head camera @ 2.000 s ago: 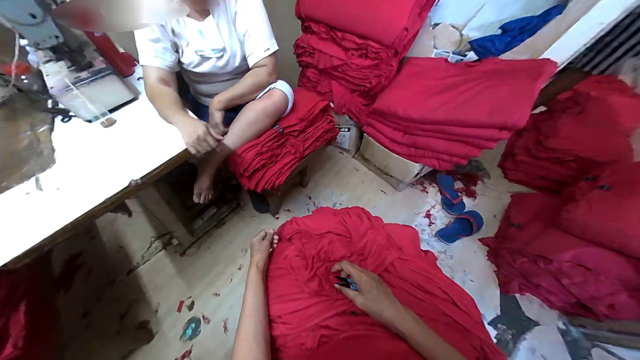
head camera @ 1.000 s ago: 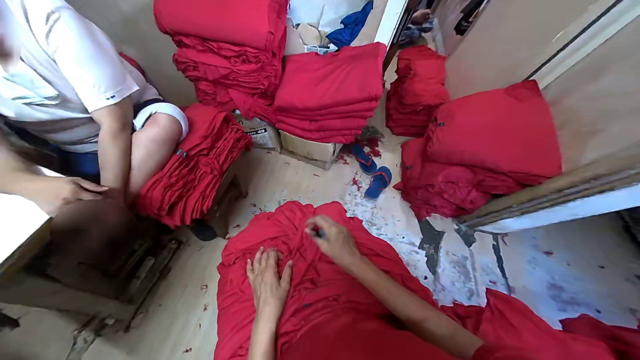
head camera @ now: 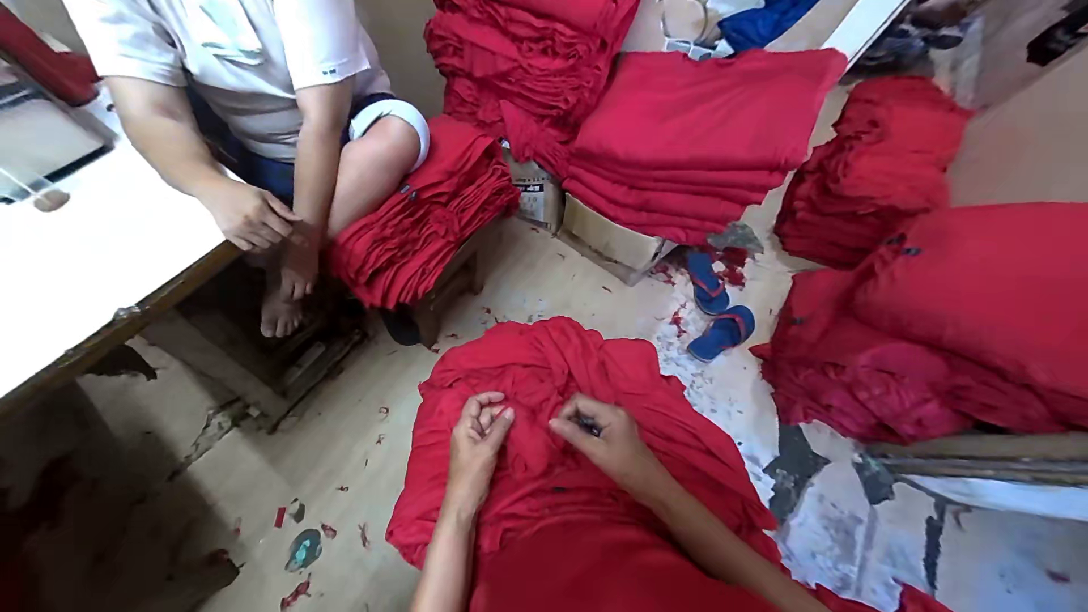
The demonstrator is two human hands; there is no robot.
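A heap of red fabric (head camera: 586, 365) fills the space right in front of me. Over its left part is my left hand (head camera: 482, 433), thumb and fingertips drawn together; a bit of red seems to show between them, too small to make out. My right hand (head camera: 599, 429), a little to the right, is closed around a small dark tool (head camera: 588, 425), whose kind I cannot tell. The two hands are apart, with red cloth below and between them.
A person (head camera: 246, 93) sits by a white-topped table (head camera: 102, 255) at the left. Folded red garments (head camera: 425, 212) lie on a low stool beside them. Red stacks (head camera: 688, 127) stand behind, near a cardboard box (head camera: 608, 234). Blue flip-flops (head camera: 721, 331) and more red piles (head camera: 977, 314) are at the right.
My left hand lay spread on the fabric a second ago; now it is raised with its fingertips together. My right hand keeps the dark tool. The view has swung right, then partly back left.
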